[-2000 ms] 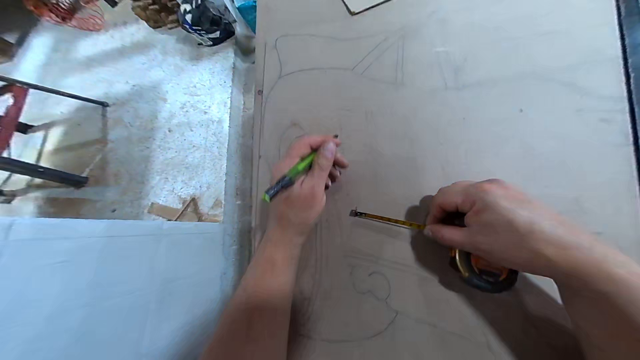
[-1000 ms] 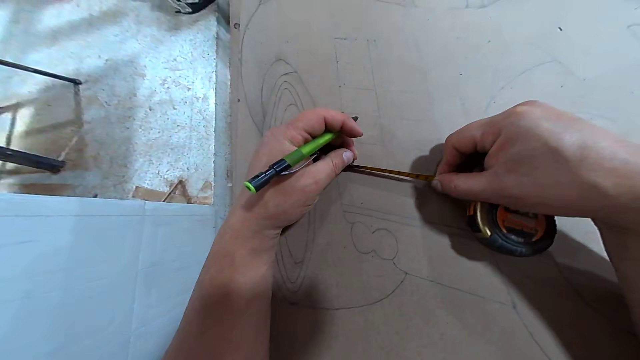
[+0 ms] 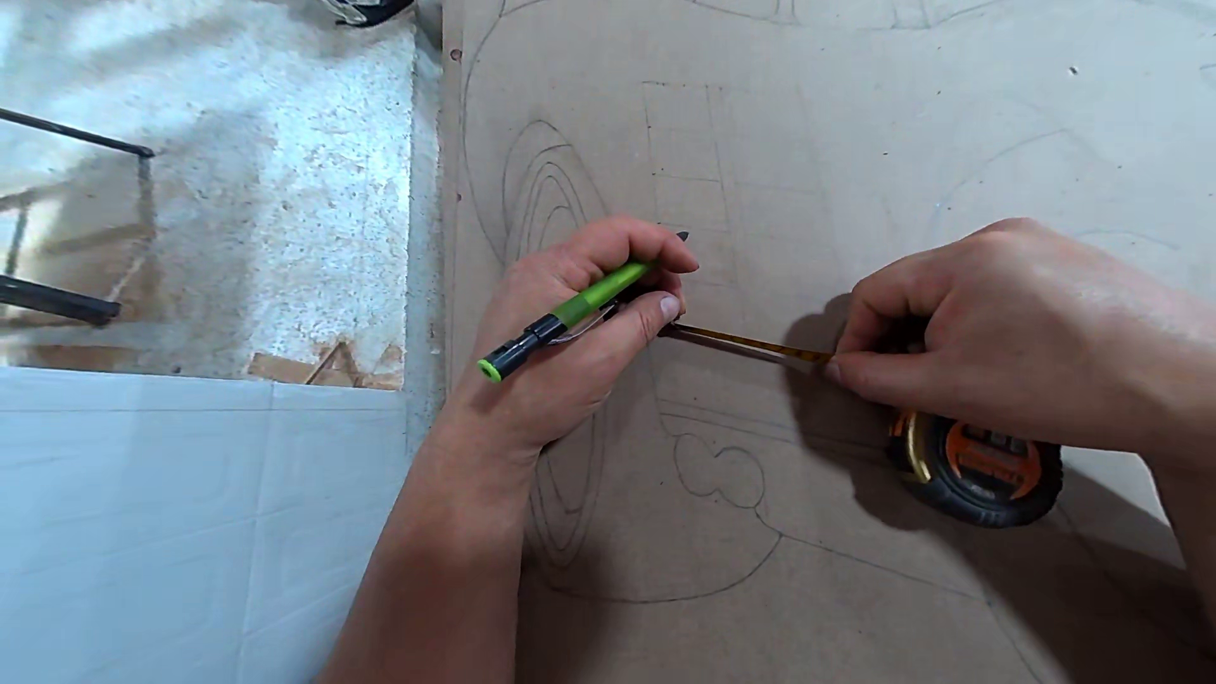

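My left hand (image 3: 579, 332) holds a green and black marking pencil (image 3: 589, 304) across its palm, with the dark tip pointing up and right. Its thumb and a fingertip meet at the end of a yellow tape blade (image 3: 750, 343); the blade's hook is hidden there. At the right, my right hand (image 3: 1007, 332) pinches the blade between thumb and finger. Below that hand hangs the black and orange case of the tape measure (image 3: 988, 470). Under both hands lies a flat brown board (image 3: 855, 608) with pencil-drawn curves, nested ovals and straight lines.
Left of the board's edge is a worn, speckled floor (image 3: 313, 190) with dark metal bars (image 3: 57, 299) at the far left. A white sheet-like surface (image 3: 190, 532) fills the lower left. Torn brown scraps (image 3: 328, 366) lie beside it, and a dark object (image 3: 366, 9) shows at the top.
Two seconds ago the blade's end was free of my left hand; now that hand is at it. The view has moved closer over the board.
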